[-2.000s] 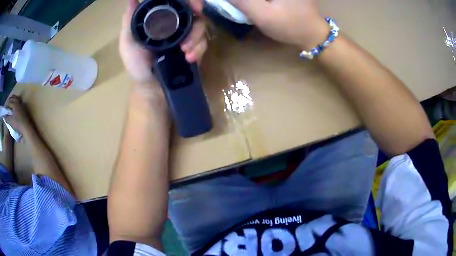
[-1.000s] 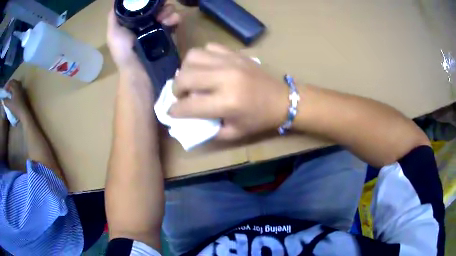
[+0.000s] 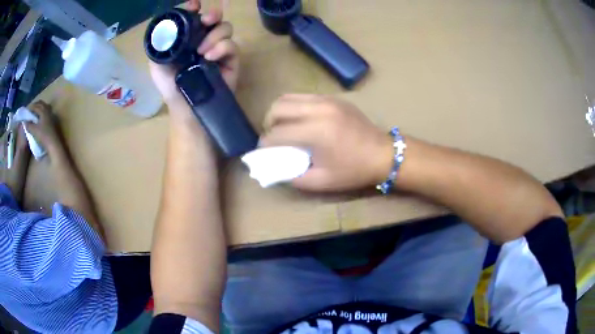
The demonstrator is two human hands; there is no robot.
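Note:
A black handheld mini fan [image 3: 218, 114] is in my left hand [image 3: 218, 49], fan head up and left, handle slanting down to the right. My left fingers curl around the fan head and neck. My right hand [image 3: 326, 143], with a bracelet on the wrist, grips a white wiping cloth [image 3: 277, 164] at the lower end of the handle. Whether the cloth touches the handle is hard to tell. A second black mini fan [image 3: 329, 52] lies on the cardboard beyond my right hand.
A translucent squeeze bottle [image 3: 111, 75] with a red diamond label stands at the upper left. Another person's hand [image 3: 42, 130] holds a white cloth at the far left. The cardboard-covered table [image 3: 457, 85] ends in front of my lap. Yellow material [image 3: 584, 241] shows at the right edge.
My right hand has come from the second fan, taken up the cloth and moved along the handle to its lower end. The held fan now tilts more. The second fan shows fully.

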